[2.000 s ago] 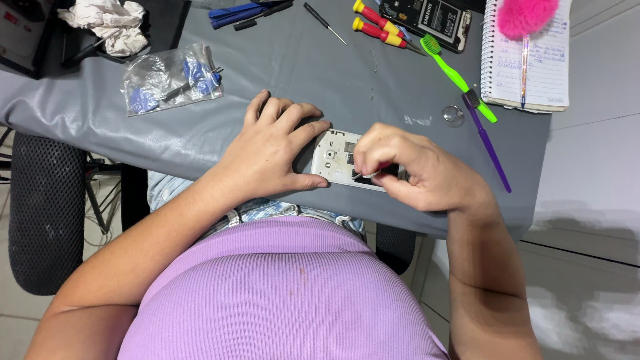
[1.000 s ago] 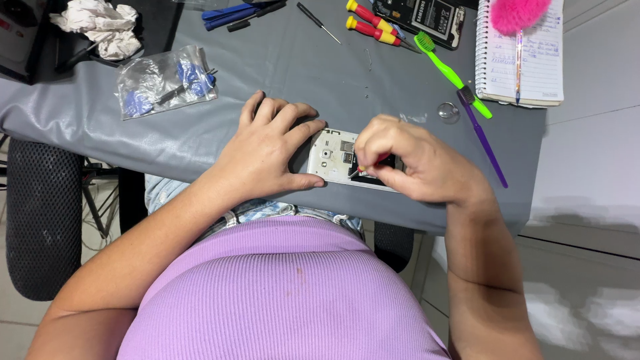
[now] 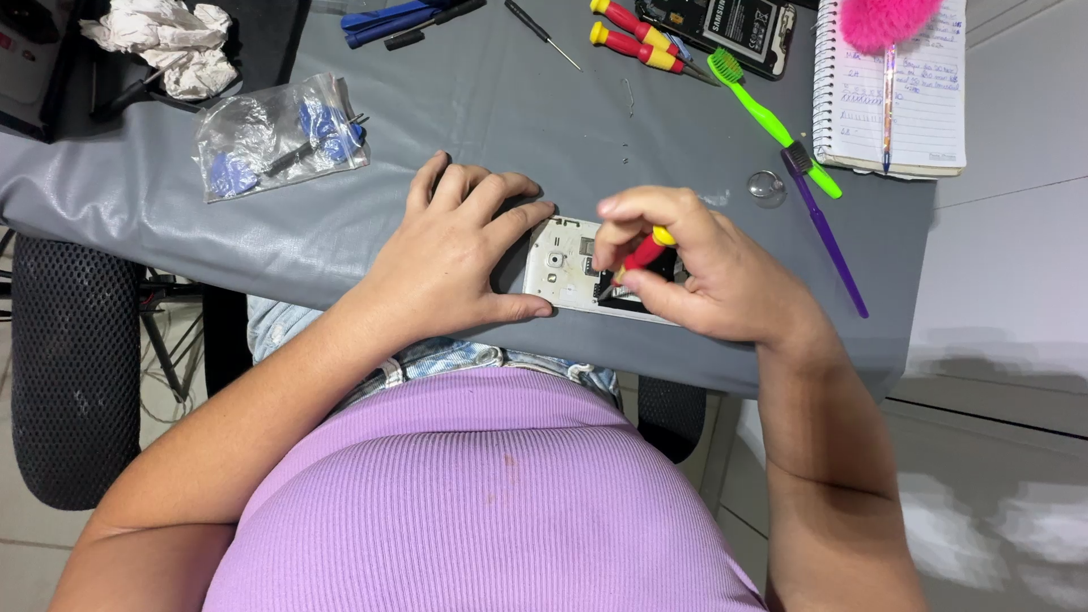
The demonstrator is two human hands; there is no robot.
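Observation:
A white smartphone without its back cover [image 3: 565,276] lies on the grey-covered table, close to the front edge, its camera end to the left. My left hand [image 3: 463,246] rests beside that end, with fingertips and thumb touching its corners. In my right hand [image 3: 693,263] is a small red and yellow screwdriver [image 3: 646,255], pinched between thumb and fingers. Its tip is at the black battery bay near the middle of the phone. My right hand hides much of the phone's right end.
Beyond my hands lie a plastic bag of blue picks [image 3: 285,140], a black screwdriver [image 3: 540,30], red and yellow screwdrivers [image 3: 633,47], an opened phone [image 3: 735,30], a green brush [image 3: 769,119], a purple brush [image 3: 829,238], a clear round dish [image 3: 766,189] and a spiral notebook [image 3: 926,119].
My right hand has opened its grip somewhat and lifted its fingers, so the red and yellow handle shows. My left hand stays at the phone's left end.

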